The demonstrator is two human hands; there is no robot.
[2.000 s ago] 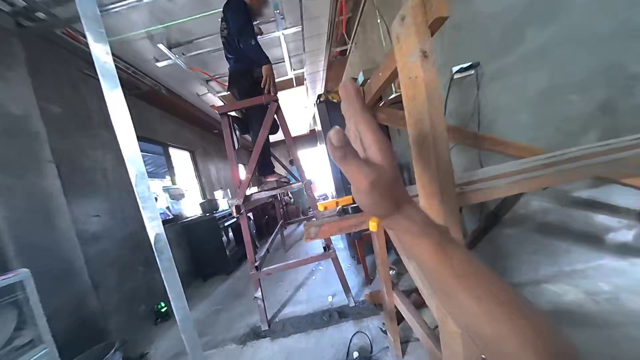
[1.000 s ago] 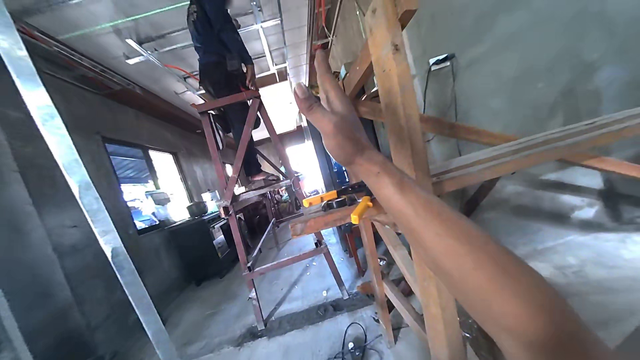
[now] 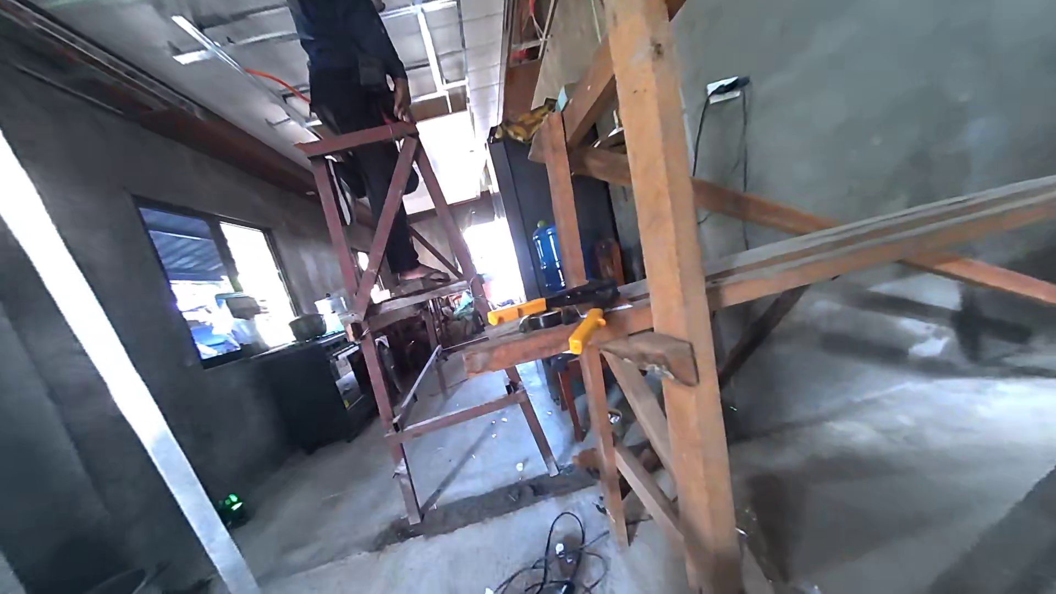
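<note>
Neither my left hand nor my right hand shows in the head view now. A wooden scaffold post [image 3: 672, 247] stands close in front, right of the middle. Behind it, planks [image 3: 874, 239] run from the middle out to the right edge. On their near end lie a yellow-handled tool [image 3: 587, 331], a second yellow piece [image 3: 516, 311] and some dark items [image 3: 590, 294] whose kind I cannot tell. A pale metal stud or profile [image 3: 115, 363] slants down the left side.
A person [image 3: 355, 91] stands on a reddish-brown scaffold [image 3: 388, 206] ahead. Coiled black cable [image 3: 549, 561] lies on the concrete floor. Diagonal wooden braces [image 3: 771, 206] cross at the right. A dark counter [image 3: 305, 396] lines the left wall.
The raised hand and forearm that reached up beside the wooden post in both earlier frames have gone out of view.
</note>
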